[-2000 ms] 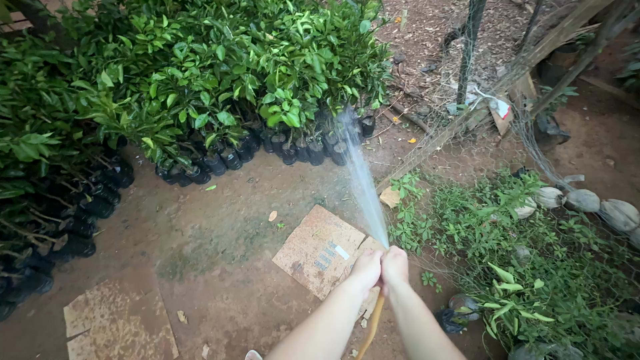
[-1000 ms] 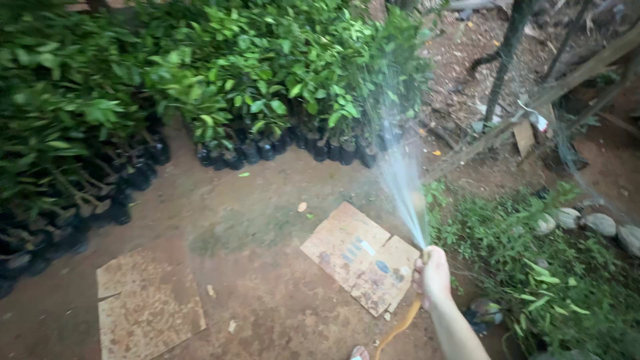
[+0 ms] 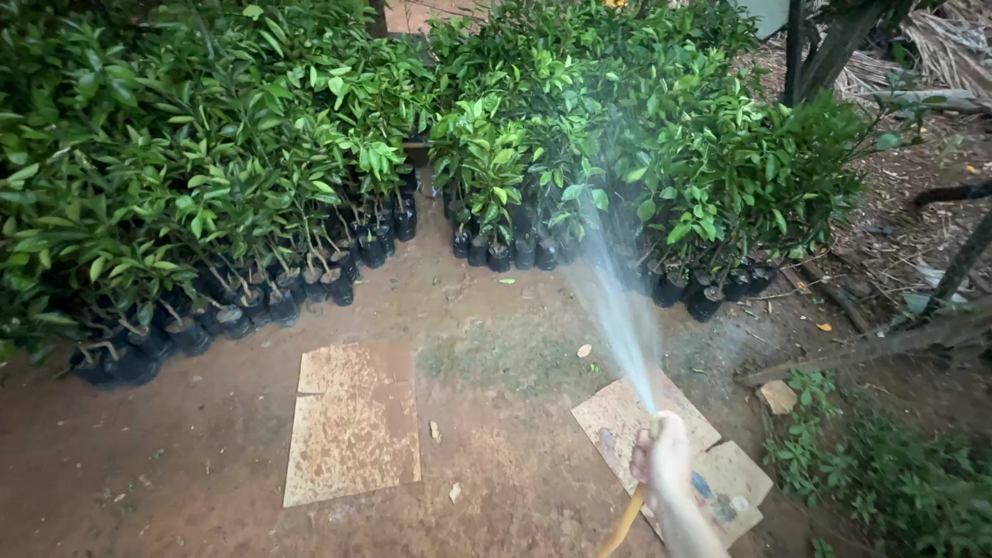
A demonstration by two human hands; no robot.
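My right hand point(image 3: 666, 457) grips the end of a yellow garden hose point(image 3: 624, 523), which trails down to the bottom edge. From the hose end a fanned spray of water point(image 3: 616, 318) goes up and forward onto the leafy potted saplings point(image 3: 690, 155). Their stems stand in black plastic grow bags point(image 3: 707, 298) packed close together. More saplings point(image 3: 232, 139) in black bags fill the left side. My left hand is out of view.
One flattened cardboard sheet point(image 3: 356, 426) lies on the wet soil at centre left, another point(image 3: 728, 473) beneath my hand. A wooden pole point(image 3: 876, 349) and low green weeds point(image 3: 907, 473) are on the right, with a tree trunk point(image 3: 841, 54) at the upper right.
Two seconds ago both hands were together at the hose end; my left hand has since left it and the view. The view has swung left. Water still sprays.
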